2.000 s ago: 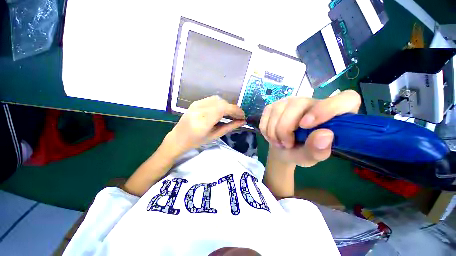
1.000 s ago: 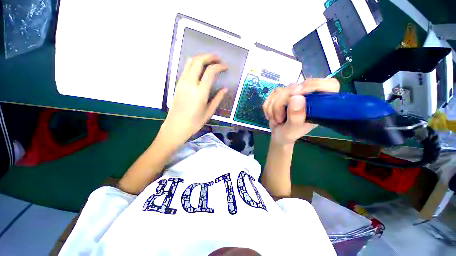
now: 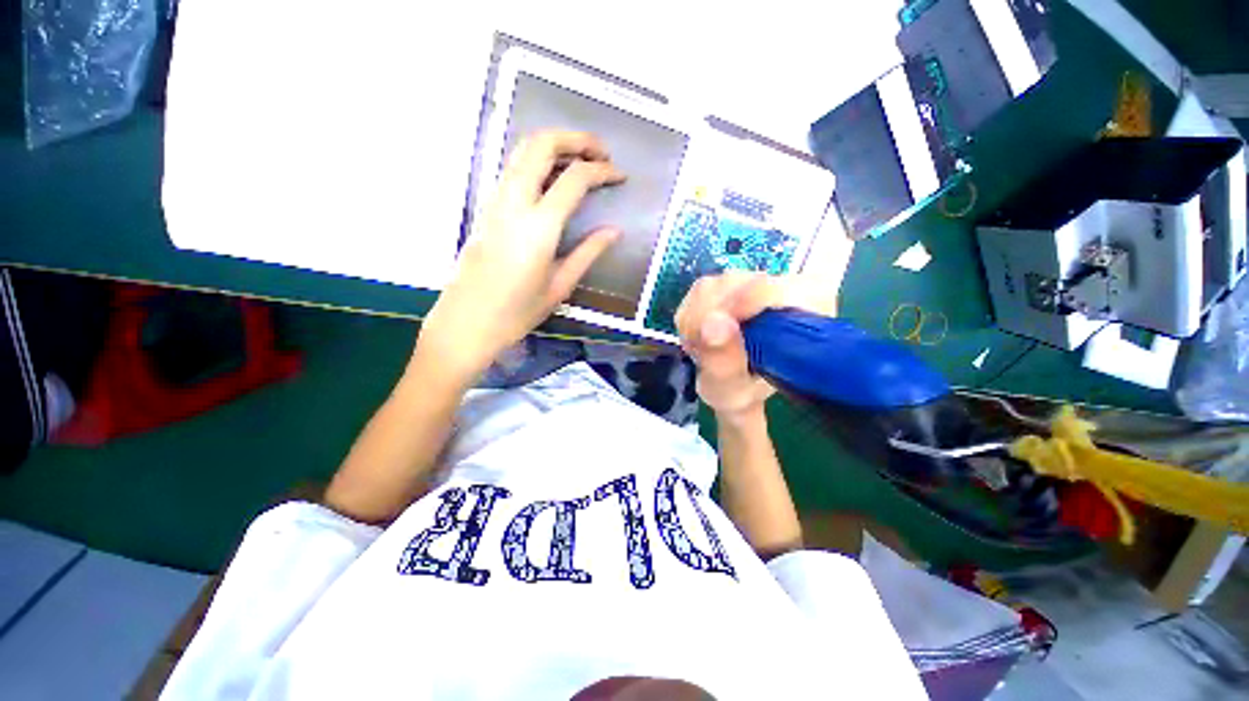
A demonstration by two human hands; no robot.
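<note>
A white housing point(image 3: 658, 99) lies on the white sheet, with a large grey-brown area at left and a green circuit board point(image 3: 701, 249) in its right half. My left hand point(image 3: 527, 247) rests over the grey-brown area, fingers apart and curved, with nothing seen in it. My right hand point(image 3: 733, 336) grips the blue electric screwdriver point(image 3: 856, 359) at the near edge of the circuit board. The screwdriver's tip is hidden by my right hand. Its black end points to the lower right.
Dark flat modules point(image 3: 877, 151) lie at the upper right. A white-fronted metal box point(image 3: 1123, 267) stands at right, with thin loops point(image 3: 918, 323) beside it. A clear bag point(image 3: 85, 69) lies at upper left. A yellow cord point(image 3: 1164, 482) hangs at the screwdriver's rear.
My left hand has gone from near the screwdriver's front onto the grey-brown area. My right hand and the screwdriver first moved right, then back left; the screwdriver now slants more downward in the picture.
</note>
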